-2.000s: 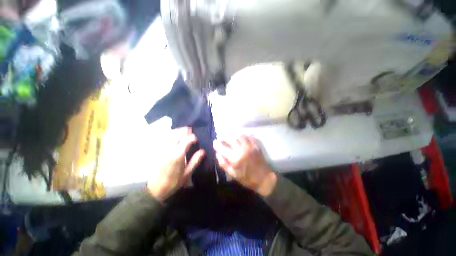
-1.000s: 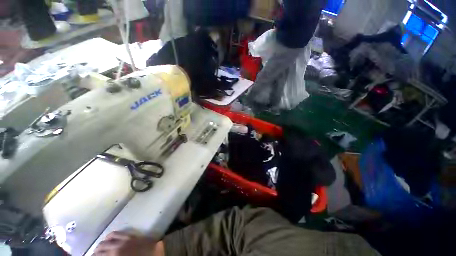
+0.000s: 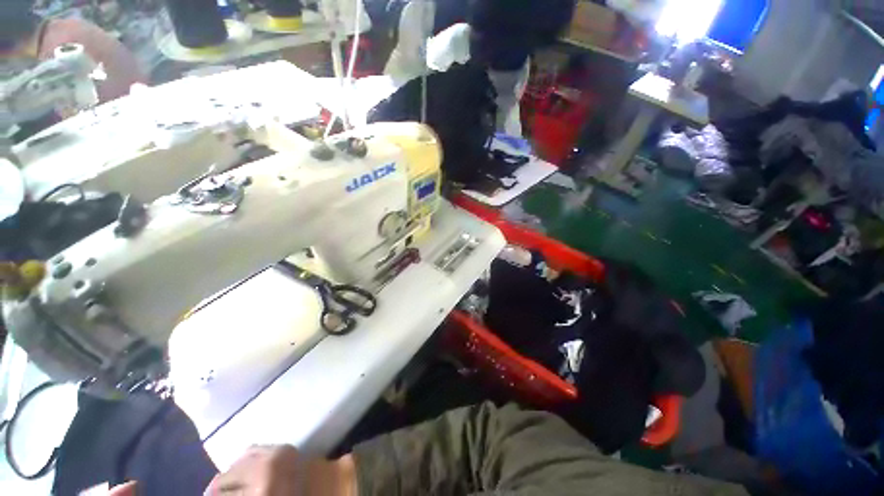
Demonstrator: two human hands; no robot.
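A dark garment panel (image 3: 136, 448) lies on the machine table below the needle area of the white sewing machine (image 3: 281, 208) marked JACK. My right hand (image 3: 276, 473) is at the bottom edge, partly cut off, beside the panel's right side; whether it grips the cloth is hidden. Of my left hand (image 3: 118, 489) only a small bit of fingers shows at the bottom edge, over the dark panel. Black-handled scissors (image 3: 344, 305) lie on the table right of the needle area.
A red basket (image 3: 519, 363) with black cloth and white scraps stands right of the table. A blue bag or basket (image 3: 785, 397) is at far right. A black cord loop (image 3: 21, 465) is at left. A person's arm (image 3: 92, 53) shows at upper left. Scraps lie on the green floor (image 3: 669, 252).
The view has swung from the needle to the right side, then slightly back left. The dark panel and a bit of my left hand show again. The scissors have not visibly moved on the table.
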